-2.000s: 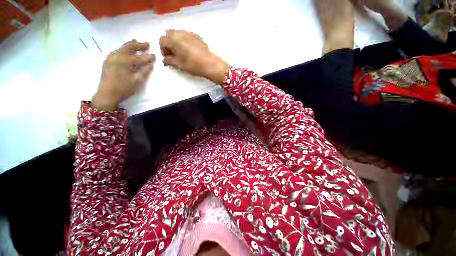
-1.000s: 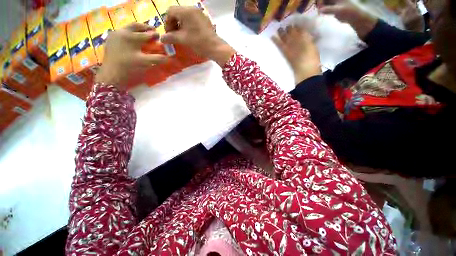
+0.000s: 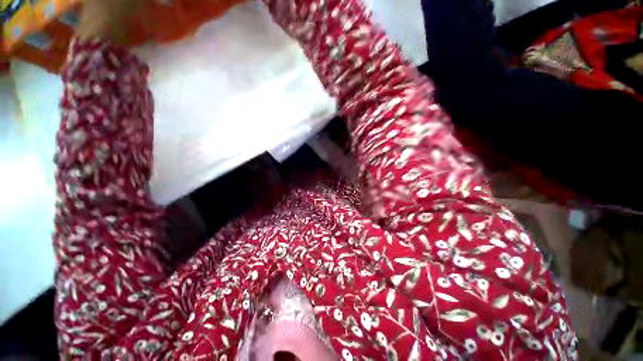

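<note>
Orange cartons (image 3: 187, 21) stand along the top edge of the head view, cut off and blurred. My left hand (image 3: 106, 20) is at the top left against the cartons. It is blurred and cut off by the frame edge, so its fingers and any hold do not show. My right hand is out of the picture past the top edge; only its red patterned sleeve (image 3: 352, 56) shows, reaching up.
A white tabletop (image 3: 218, 106) lies between my sleeves, with a loose paper corner (image 3: 292, 144) at its dark front edge. A person in a black sleeve (image 3: 465, 70) and red patterned cloth is at the right.
Both arms have reached further up and forward. My right hand has left the picture and my left hand is now mostly cut off. The cartons show less than one second ago.
</note>
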